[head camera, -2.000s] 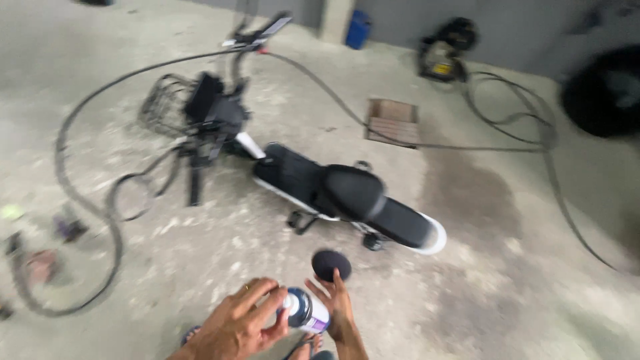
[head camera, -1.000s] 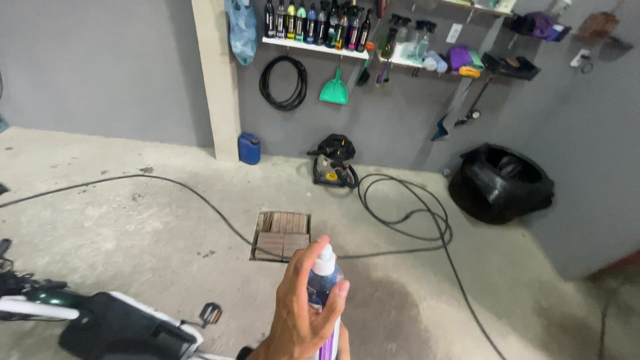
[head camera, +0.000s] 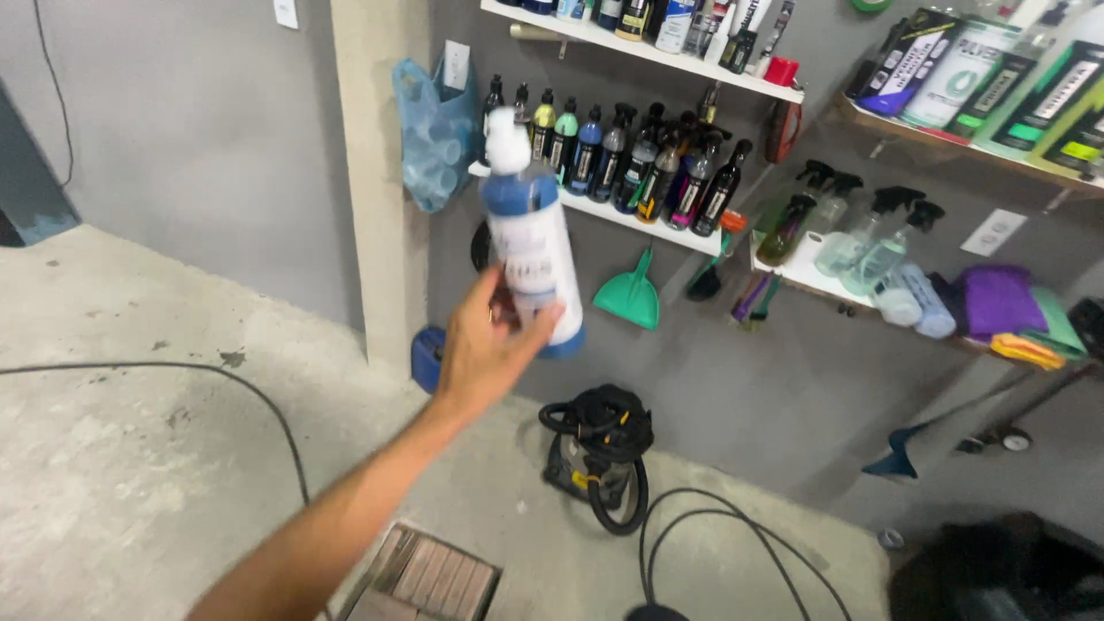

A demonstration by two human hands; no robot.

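Note:
My left hand [head camera: 487,345] reaches up from the lower left, its fingers and thumb wrapped around the lower part of a plastic bottle [head camera: 535,250]. The bottle has a white cap, a white label with writing and blue liquid showing at its shoulder and base. It is held nearly upright, tilted slightly left, in front of the lower wall shelf with its row of small bottles [head camera: 612,164]. My right hand is out of view. The top of a dark round thing [head camera: 655,612] shows at the bottom edge; what holds it is hidden.
An upper shelf [head camera: 638,47] and a right shelf [head camera: 966,142] carry more bottles. Spray bottles [head camera: 875,250] and folded cloths [head camera: 1000,302] sit on another shelf. A green dustpan [head camera: 634,293] hangs below. On the floor are a vacuum cleaner [head camera: 599,448], a black hose [head camera: 742,513] and a brick-filled opening [head camera: 440,573].
My left hand has raised the bottle towards the wall shelves. My right hand, seen two seconds ago with a black round pad, is out of view. The view has turned from the electric scooter to the shelves.

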